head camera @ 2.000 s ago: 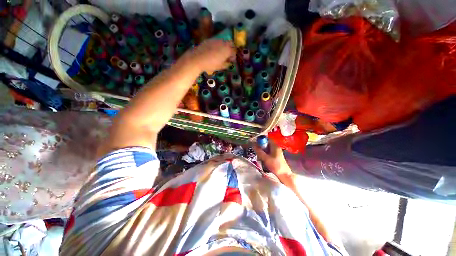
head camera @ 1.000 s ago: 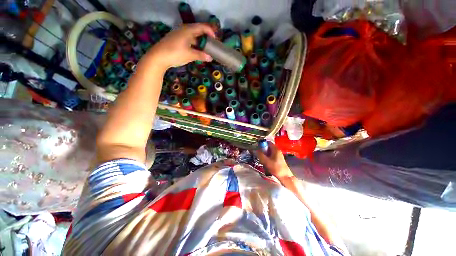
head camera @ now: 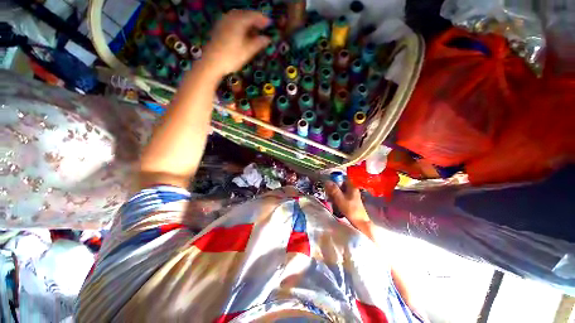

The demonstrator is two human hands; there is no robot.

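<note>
Many thread spools [head camera: 307, 101] with green, yellow and white tube ends stand packed in the rack's top tray [head camera: 413, 76], which has curved cream end hoops. My left hand [head camera: 238, 43] is over the back middle of the tray, slightly blurred, with fingers apart and no spool seen in it. A green spool [head camera: 312, 35] lies tilted to its right, beside a yellow spool [head camera: 340, 33]. My right hand [head camera: 347, 200] is low by the tray's front right corner, closed around a blue-topped spool [head camera: 337, 178].
Red plastic bags [head camera: 451, 107] bulge right of the tray, with a clear plastic bag [head camera: 504, 25] behind. A plastic-wrapped dark fabric roll [head camera: 517, 208] lies at the right. A floral cloth [head camera: 57, 151] drapes at the left. Crumpled scraps [head camera: 252, 176] lie below the tray's front edge.
My left hand lifted a grey spool above the tray; now that spool is no longer seen in it and its fingers are apart. My right hand still holds its spool.
</note>
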